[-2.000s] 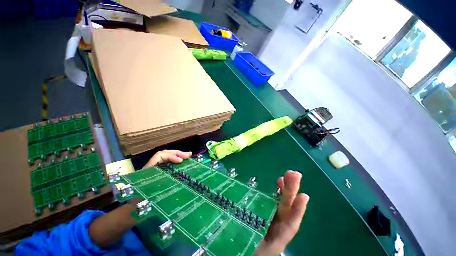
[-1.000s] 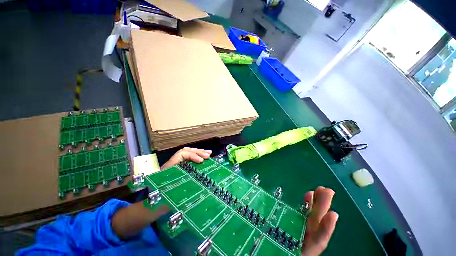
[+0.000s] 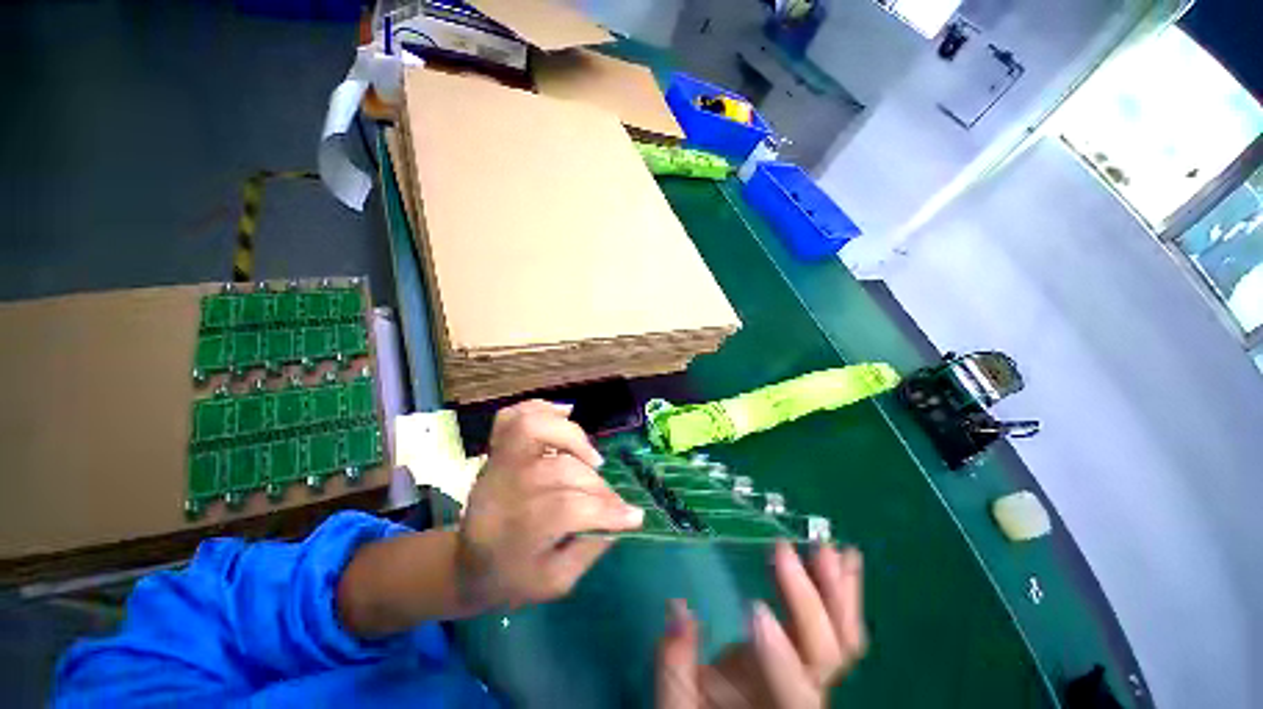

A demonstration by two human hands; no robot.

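Observation:
A green PCB panel (image 3: 720, 510) is tilted steeply and seen nearly edge-on, blurred, with silver connectors along its far edge. My left hand (image 3: 540, 506) grips its left end, fingers curled over the edge. My right hand (image 3: 776, 637) is at the near right, blurred, palm up with fingers apart, close below the panel's right edge; I cannot tell if a fingertip touches it. Two more PCB panels, an upper one (image 3: 283, 328) and a lower one (image 3: 284, 436), lie on the cardboard sheet (image 3: 90, 402) at the left.
A tall stack of cardboard sheets (image 3: 568, 222) stands on the green bench (image 3: 914, 554) ahead. A dark smartphone (image 3: 605, 406) and a lime-green roll (image 3: 783, 406) lie before it. A black device (image 3: 963, 402) and white tub (image 3: 1022, 515) are at the right, blue bins (image 3: 801, 211) beyond.
The panel has turned from lying broad-face up to a steep, near edge-on tilt. My left hand has closed over its left end. My right hand has moved lower and left. The view has shifted slightly.

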